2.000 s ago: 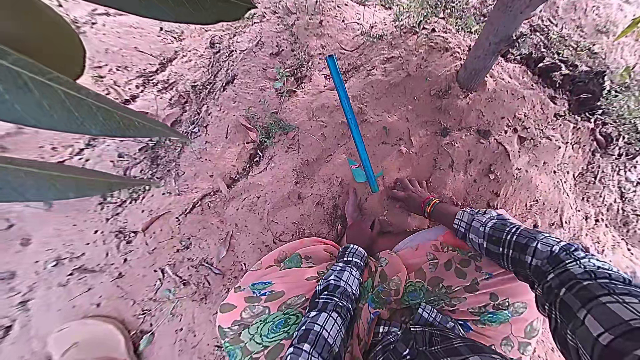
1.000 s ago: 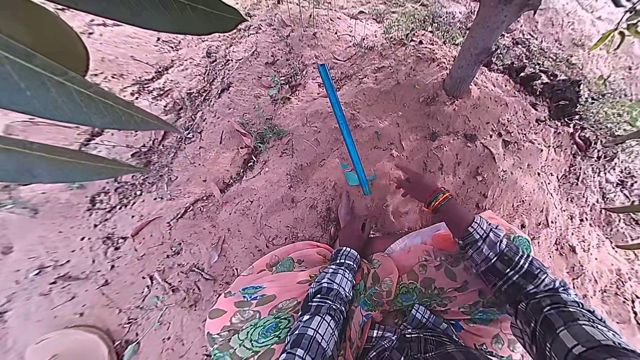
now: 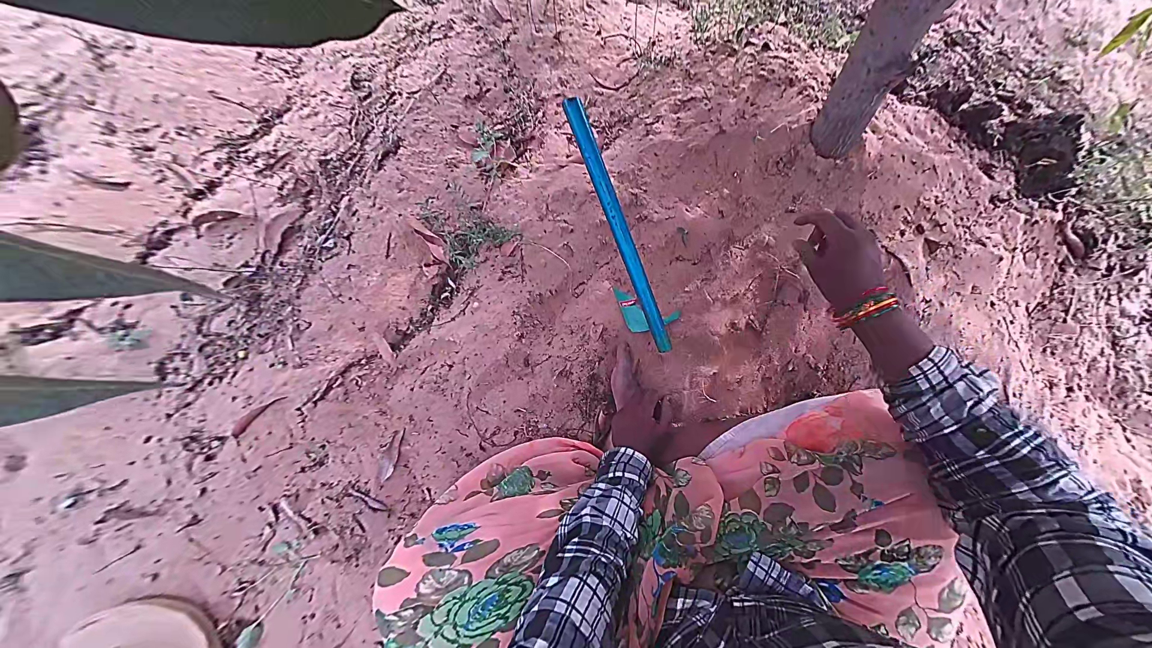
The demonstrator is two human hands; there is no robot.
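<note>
My right hand (image 3: 841, 256), with red, yellow and green bangles at the wrist, is over the reddish soil (image 3: 720, 216) below the tree trunk. Its fingers are curled and apart, and nothing shows in them. My left hand (image 3: 639, 418) rests low at the middle, beside my foot and the hem of the floral cloth (image 3: 513, 540); its fingers are partly hidden, so its grip is unclear. A blue tube (image 3: 615, 216) lies slanted on the ground between and ahead of my hands. Its near end crosses a small green piece (image 3: 634, 315), perhaps plastic, which bears writing.
A tree trunk (image 3: 864, 85) rises at the upper right, near a dark hollow (image 3: 1044, 148) in the soil. Large green leaves (image 3: 81, 268) hang close at the left. Small weeds (image 3: 468, 236) and dry leaves dot the ground. A pale round object (image 3: 139, 625) is at the lower left.
My right hand has moved up and to the right, away from the near end of the blue tube and my left hand. The tube still lies across the green piece.
</note>
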